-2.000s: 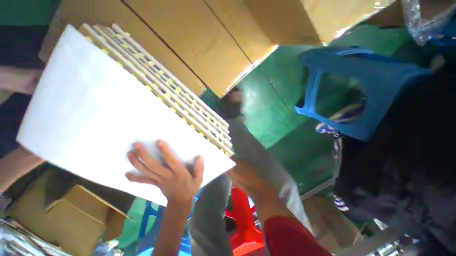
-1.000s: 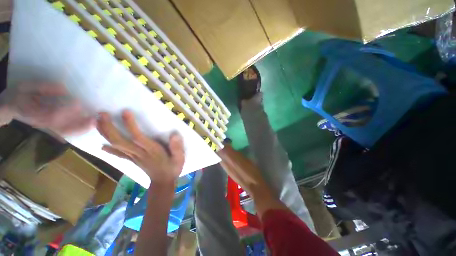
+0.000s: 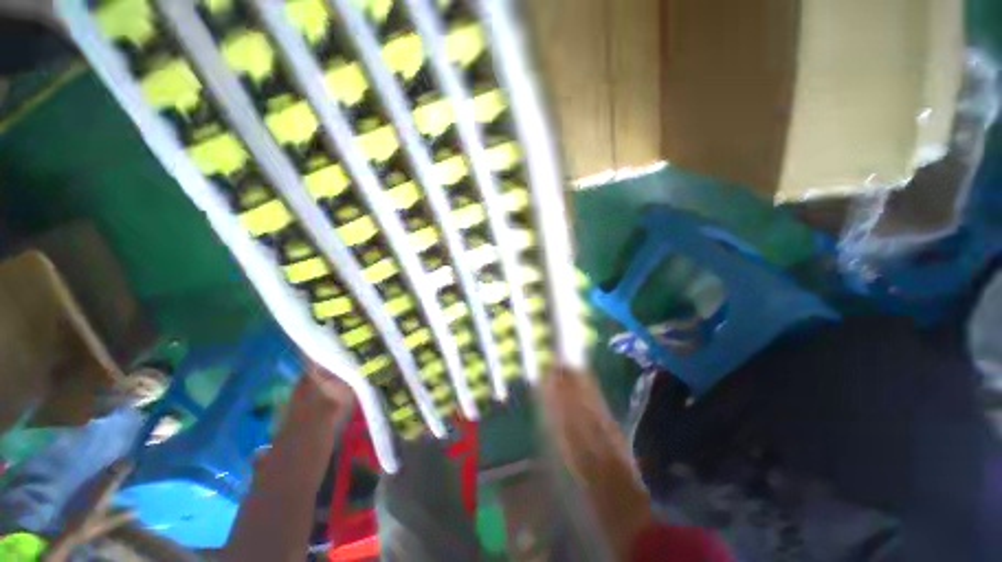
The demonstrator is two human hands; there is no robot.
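A stack of white foam sheets [image 3: 275, 280] stands edge-on in front of me, reaching the top of the picture. Rows of yellow-and-black transformers [image 3: 401, 195] sit between the sheets. My left hand [image 3: 326, 386] is at the lower left side of the stack, mostly hidden behind the outer sheet. My right hand [image 3: 569, 401] is at the lower right side, blurred, below a red sleeve. The two hands hold the stack between them; most fingers are hidden.
Brown cartons [image 3: 725, 99] are at the upper right, with clear plastic beside them. A blue stool [image 3: 758, 318] is on the green floor, right. Another blue stool [image 3: 181, 510] is lower left and a red stool [image 3: 354, 527] below. A dark-clothed person [image 3: 813, 428] is at right.
The stack has turned from its white face to its edge and come closer and more upright. My left hand has gone from the white face to the side. The other person's hands have left view.
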